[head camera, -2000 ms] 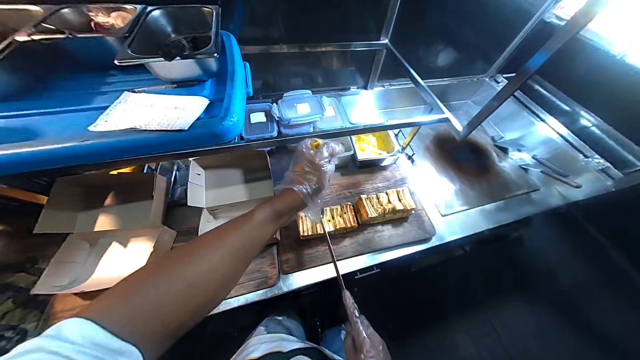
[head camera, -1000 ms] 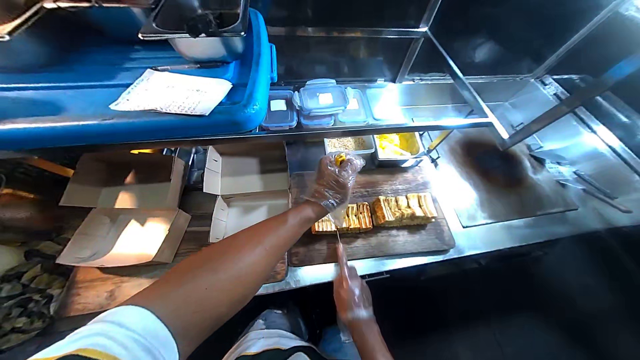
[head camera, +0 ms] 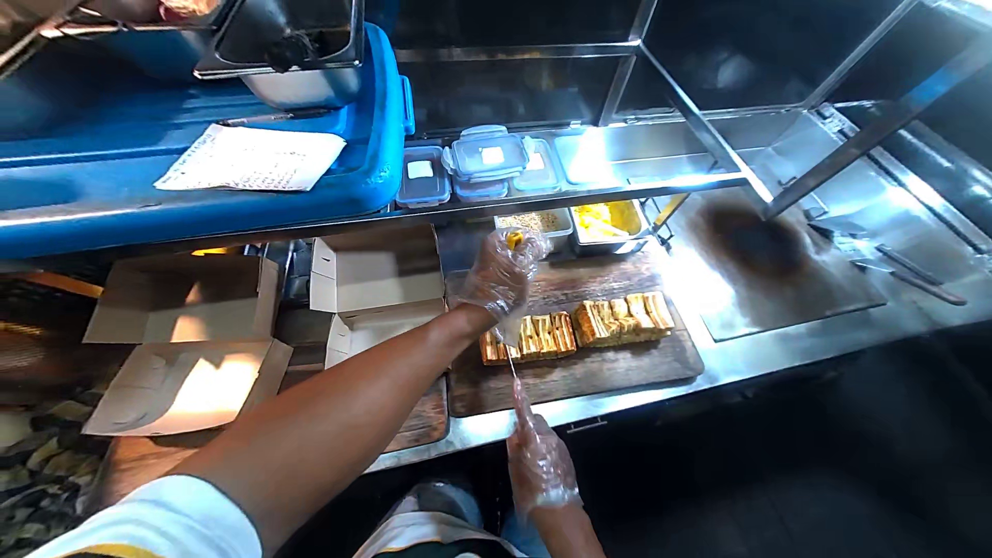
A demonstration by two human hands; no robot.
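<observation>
My left hand (head camera: 504, 271), in a clear plastic glove, is closed around a mostly hidden item with a yellow end, above the left block of toasted, sliced sandwiches (head camera: 539, 338). My gloved right hand (head camera: 541, 461) grips a knife from below. Its thin blade (head camera: 511, 363) points up at the front of that block, towards its left end. The knife's handle is hidden in my fingers. Beside it on the same dark wooden board (head camera: 573, 380) sits a second toasted block (head camera: 625, 319), touched by neither hand.
Two open cardboard boxes (head camera: 186, 387) (head camera: 380, 271) lie left. Behind the board stand a tub of grains (head camera: 535, 222) and a metal pan with yellow food (head camera: 608, 221). A griddle (head camera: 790, 271) with spatulas (head camera: 907, 275) is right. A shelf holds lidded containers (head camera: 488, 155) and a blue lid (head camera: 372, 155).
My right hand has moved up closer to the board with the knife since two seconds ago. My left hand has stayed over the left block. The view has shifted.
</observation>
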